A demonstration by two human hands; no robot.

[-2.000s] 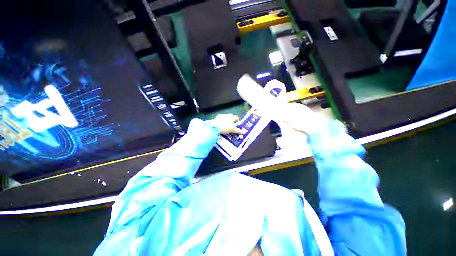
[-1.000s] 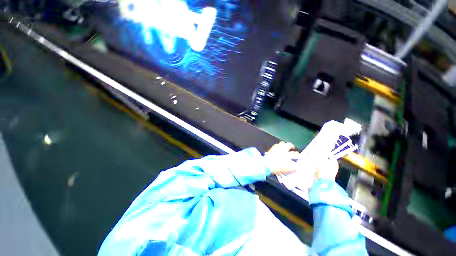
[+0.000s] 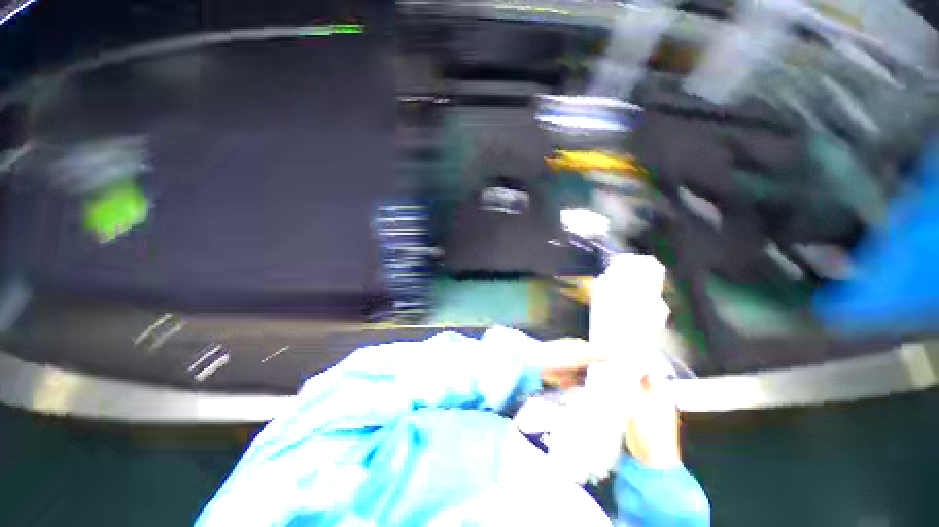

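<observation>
White sticker sheets (image 3: 624, 319) are held in front of my chest, upright and blurred, with a small dark printed patch at their lower left. My left hand (image 3: 564, 377) grips their left side, partly hidden by the sleeve. My right hand (image 3: 654, 424) holds their lower right side. A large television (image 3: 257, 206) lies to the left, its screen dark with a green patch. A navy strip with white marks (image 3: 404, 262) runs along the screen's right edge near its lower corner.
A dark carrier board (image 3: 484, 232) with greenish openings lies right of the television. Yellow bars (image 3: 595, 162) cross the gap beyond. The pale line edge (image 3: 154, 401) curves in front of me. A bright blue screen (image 3: 891, 257) is at the far right.
The view has swung round and blurred. The screen shows dark with a green patch instead of the blue graphics. The white sheets are now more upright and remain in both hands.
</observation>
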